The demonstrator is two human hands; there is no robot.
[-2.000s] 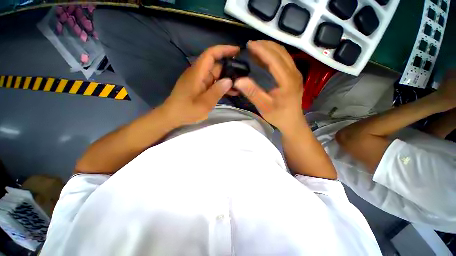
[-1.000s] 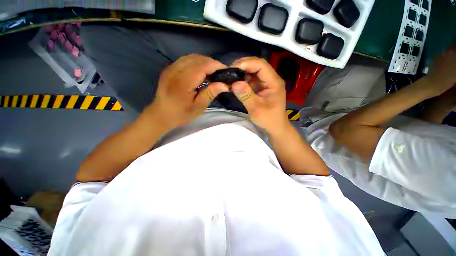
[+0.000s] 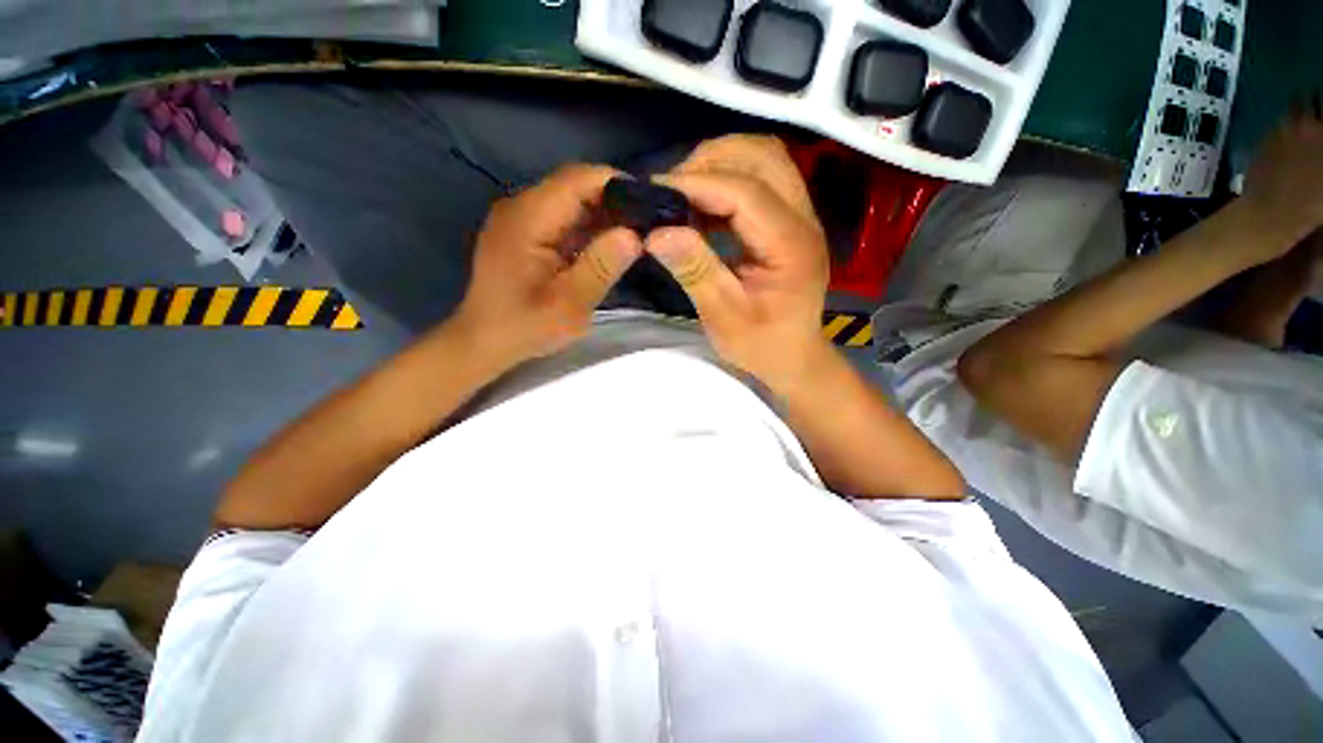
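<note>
A small thick black unit point(image 3: 647, 205) is pinched between both hands above my lap, below the bench edge. My left hand point(image 3: 559, 261) holds its left side with thumb and fingers. My right hand point(image 3: 747, 247) holds its right side with the thumb at the near edge. The fingers hide parts of the unit, and its inside does not show. A white blister tray point(image 3: 830, 109) lies on the green bench at the top, with several black rounded-square pieces point(image 3: 778, 47) in its pockets.
A neighbouring person's arm point(image 3: 1117, 312) is at the right, by a white strip with dark squares point(image 3: 1187, 99). A red stool point(image 3: 875, 218) is under the bench. Pink parts in a clear bag point(image 3: 189, 131) hang low at upper left. Yellow-black tape point(image 3: 174, 306) crosses the floor.
Both hands stay on the black unit, which has turned and shifted slightly left. The fingers have closed in around it. The tray appears further left and higher in view.
</note>
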